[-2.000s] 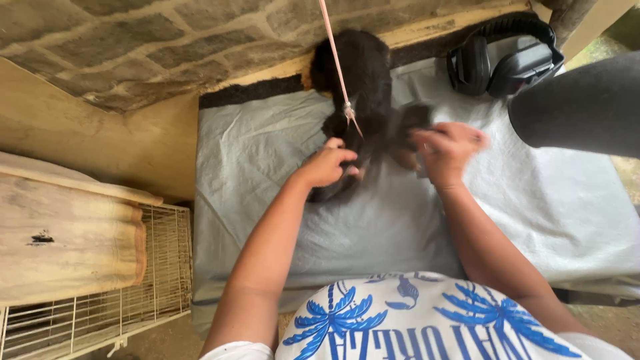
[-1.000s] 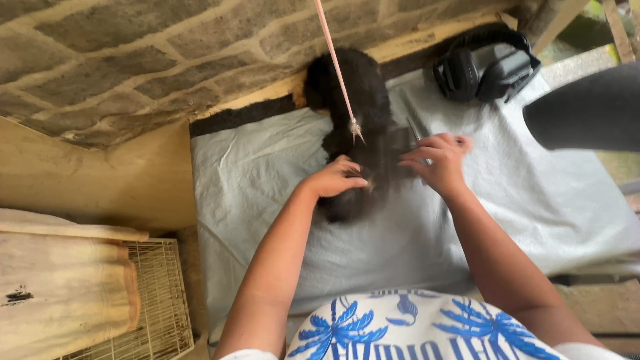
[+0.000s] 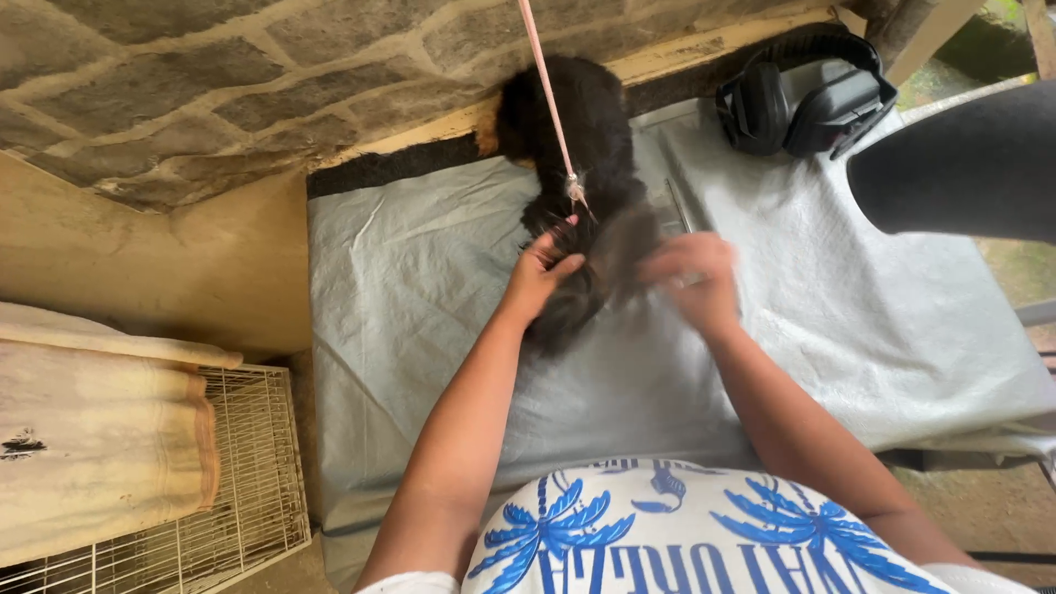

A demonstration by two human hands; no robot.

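Note:
A small dark, long-haired dog (image 3: 590, 124) is on the grey sheet (image 3: 396, 272) that covers the table, near the brick wall. A pink cord (image 3: 549, 87) comes down from above and ends in a knot over the dog's back. My left hand (image 3: 549, 268) lies on the fur at the dog's near end, fingers and thumb curled around some of it. To the right, my right hand (image 3: 693, 276) is blurred, with a thin metal tool (image 3: 679, 206), perhaps a comb, sticking up from it beside the fur. Its exact kind and the dog's legs cannot be made out.
Black over-ear earmuffs (image 3: 804, 99) lie at the table's back right. A black rounded object (image 3: 957, 165) reaches in from the right edge. A wire cage (image 3: 256, 462) with a stained cloth (image 3: 99, 445) over it stands at the lower left. The brick wall (image 3: 289, 74) runs behind the table.
The right hand has changed position beside the dog and is blurred in all three frames. My left hand stays at the fur near the cord's end.

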